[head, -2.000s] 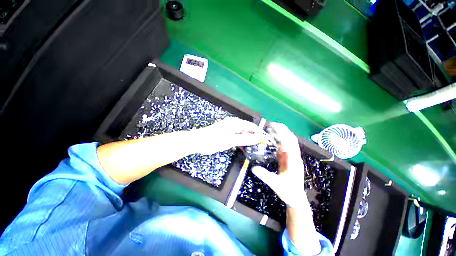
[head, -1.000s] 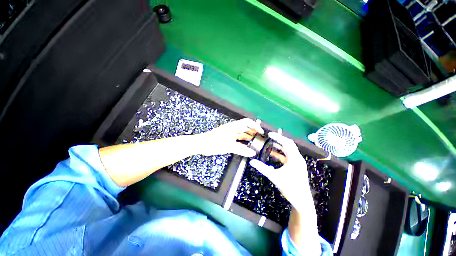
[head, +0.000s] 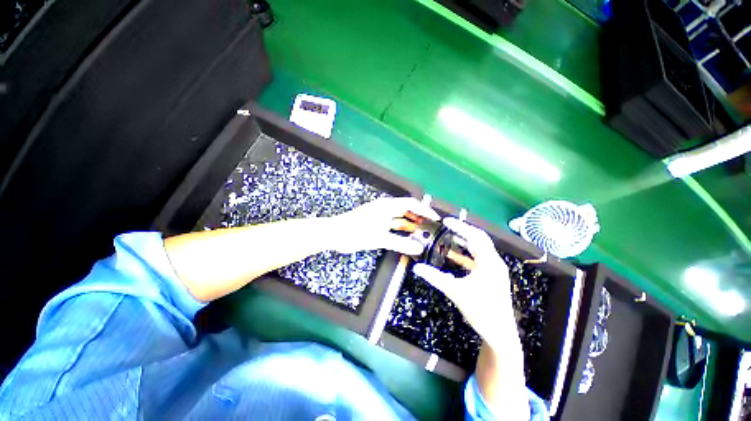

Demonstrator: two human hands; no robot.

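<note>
A round black unit (head: pixel 435 243) is held between both hands above the bin divider. My left hand (head: pixel 380 225) grips its left side with thumb and fingers. My right hand (head: pixel 476 274) grips its right side, fingers curled around it. Small silver-white pieces (head: pixel 309 193) fill the left bin. Small dark glossy pieces (head: pixel 428 322) lie in the right bin. The fingers hide part of the unit.
A white counter (head: pixel 313 114) sits behind the left bin and a white fan (head: pixel 559 229) behind the right bin. A black side tray (head: pixel 627 353) holds clear rings (head: pixel 599 337). Black stacked trays (head: pixel 140 107) stand at left. Another black unit (head: pixel 261 11) is at top left.
Since two seconds ago, the hands have turned the held unit so its black side shows. Over the last second they have barely moved. The unit at top left has shifted toward the upper left.
</note>
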